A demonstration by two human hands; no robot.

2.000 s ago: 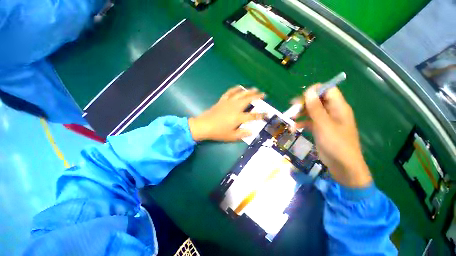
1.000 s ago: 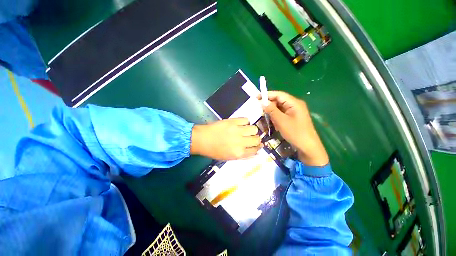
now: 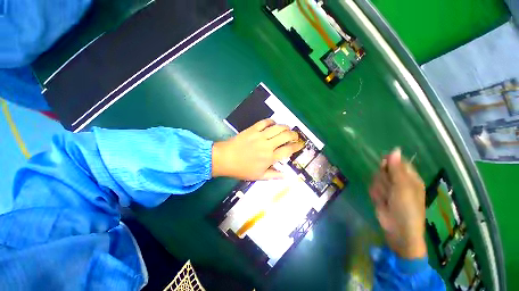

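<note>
An open display unit (image 3: pixel 287 207) lies tilted on the green bench, with a glaring white middle, an amber flex strip (image 3: pixel 250 223) and electronics (image 3: pixel 318 170) at its upper end. My left hand (image 3: pixel 247 152) rests over the unit's upper left end, its fingertips touching the electronics edge and its thumb over the white part. What is under the fingers is hidden. A sticker sheet (image 3: pixel 248 111), white with a black block, lies beside that end, partly under my hand. My right hand (image 3: pixel 401 207) is blurred, right of the unit and apart from it. I cannot tell if it holds a tool.
A long black strip sheet (image 3: pixel 136 51) lies upper left. Another open unit (image 3: pixel 310 34) lies at the top, and more lie at the lower right (image 3: pixel 444 213). A metal rail (image 3: pixel 424 102) curves along the right. A work instruction sheet (image 3: pixel 455 79) is beyond it. Blue sleeves show upper left.
My right hand has moved away from the electronics to the right, and the white tool seen in it before is no longer clear. My left hand stays on the unit, its fingers more spread.
</note>
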